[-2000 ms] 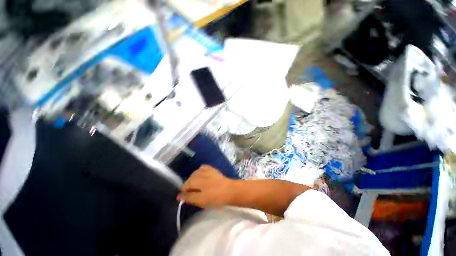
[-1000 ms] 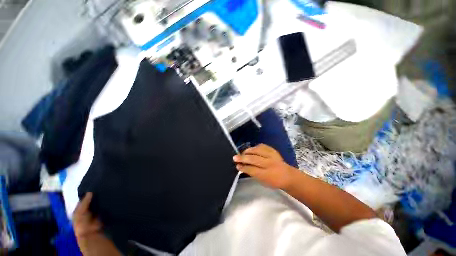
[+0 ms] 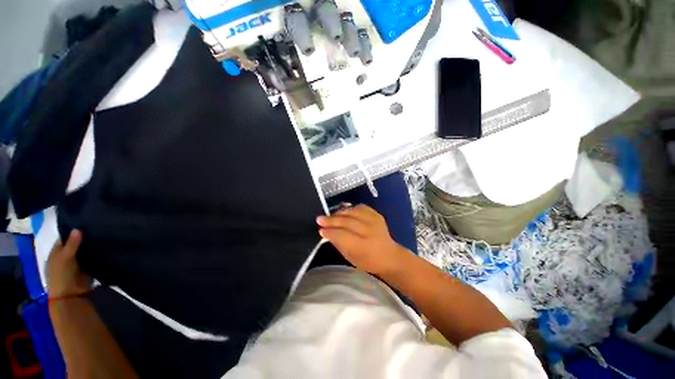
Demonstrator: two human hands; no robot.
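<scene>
A large black fabric panel (image 3: pixel 200 178) lies across the table and hangs toward my lap. Its narrow white edge (image 3: pixel 305 152) runs down from the presser foot area (image 3: pixel 285 78) of the white and blue overlock machine (image 3: pixel 252 22). My right hand (image 3: pixel 357 235) pinches this edge between thumb and fingers, below the table's front edge. My left hand (image 3: pixel 68 268) holds the panel's left border; its fingers are partly hidden under the cloth, the thumb on top. The looper area (image 3: pixel 333 133) is beside the panel's edge.
Folded black pieces (image 3: pixel 81 96) lie at the far left. A smartphone (image 3: pixel 459 98) and pink snips or pen (image 3: pixel 494 46) lie right of the machine. A measuring scale (image 3: pixel 444 141) lines the front edge. Below right are an olive sack (image 3: pixel 481 215) and shredded trimmings (image 3: pixel 577 259). A blue bin (image 3: pixel 43 333) stands left.
The view has swung left and steadied, bringing the machine and my left hand into fuller view. My right hand stays on the white edge; the panel lies more spread out.
</scene>
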